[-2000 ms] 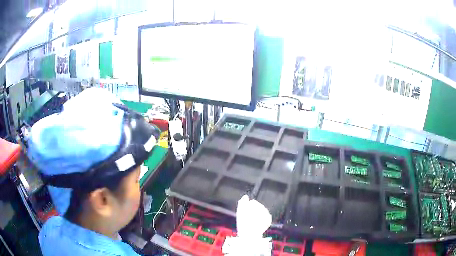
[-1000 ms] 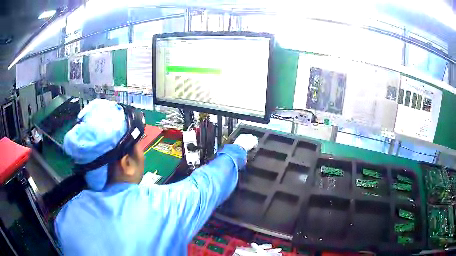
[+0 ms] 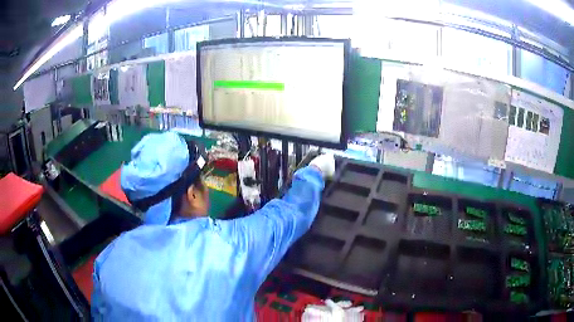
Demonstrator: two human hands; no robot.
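Observation:
Neither of my hands shows. A large black tray [image 3: 354, 210] with deep square pockets lies sloped in front of me. Its visible pockets look empty. A second black tray [image 3: 448, 239] adjoins it on the right, with small green circuit boards [image 3: 472, 220] in several pockets. Below the trays' front edge is a red compartment tray [image 3: 277, 307] with small green boards. A white heap [image 3: 333, 311], apparently gloves, lies at the bottom edge, partly cut off. Another person's white-gloved hand [image 3: 324, 165] is at the first tray's back left corner and hides the pocket there.
The other person [image 3: 182, 264], in blue smock and cap, fills the lower left, one arm reaching across the first tray's left side. A monitor [image 3: 274, 91] stands behind. More green boards [image 3: 560, 251] lie at the right edge. A red sheet [image 3: 17, 201] is far left.
The view has tilted up. The other person's arm has reached to the back left pocket, where green boards showed before. The raised white glove at the lower middle has gone; a low white heap shows there.

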